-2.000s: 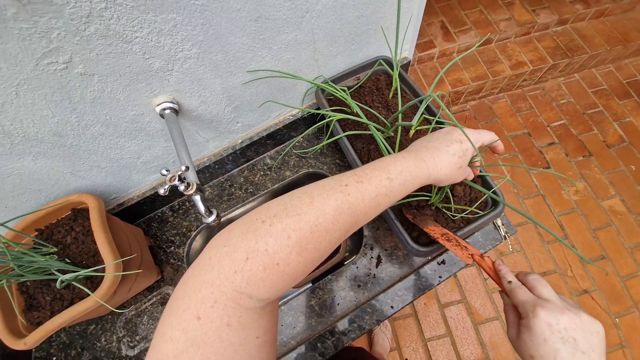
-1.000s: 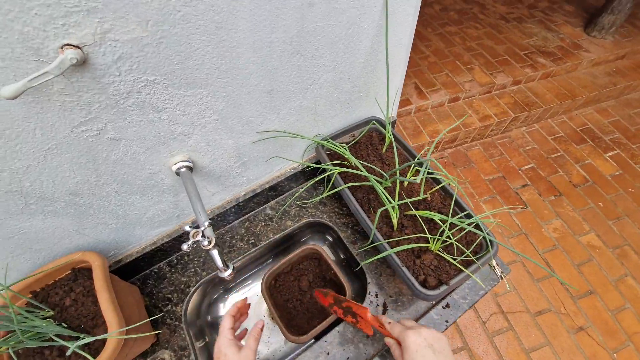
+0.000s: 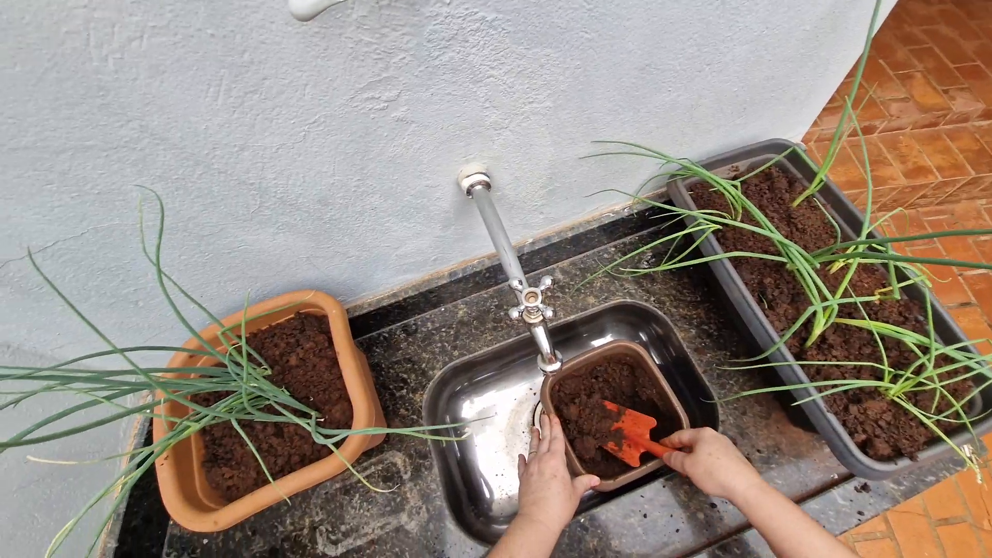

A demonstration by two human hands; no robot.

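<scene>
My right hand (image 3: 709, 463) is closed on the handle of an orange garden trowel (image 3: 632, 432), whose blade lies in the dark soil of a square brown pot (image 3: 674, 395). That pot stands in the right part of a stainless steel sink (image 3: 480, 403). My left hand (image 3: 549, 477) rests against the pot's near left rim, fingers spread, thumb on the edge. Right of the sink is a long dark grey planter (image 3: 744, 310) with soil and green onion plants (image 3: 821, 298). On the left stands a terracotta-coloured pot (image 3: 349, 387) with more green onions (image 3: 248, 380).
A chrome tap (image 3: 532, 304) reaches from the rough white wall (image 3: 349, 139) over the sink, its spout close to the brown pot's rim. The dark granite counter (image 3: 403, 387) bears bits of soil at right. Orange brick paving (image 3: 930, 155) lies beyond.
Both hands were at the long planter, one with the trowel; they are now at the brown pot in the sink. The trowel blade has gone into its soil. The view has swung left.
</scene>
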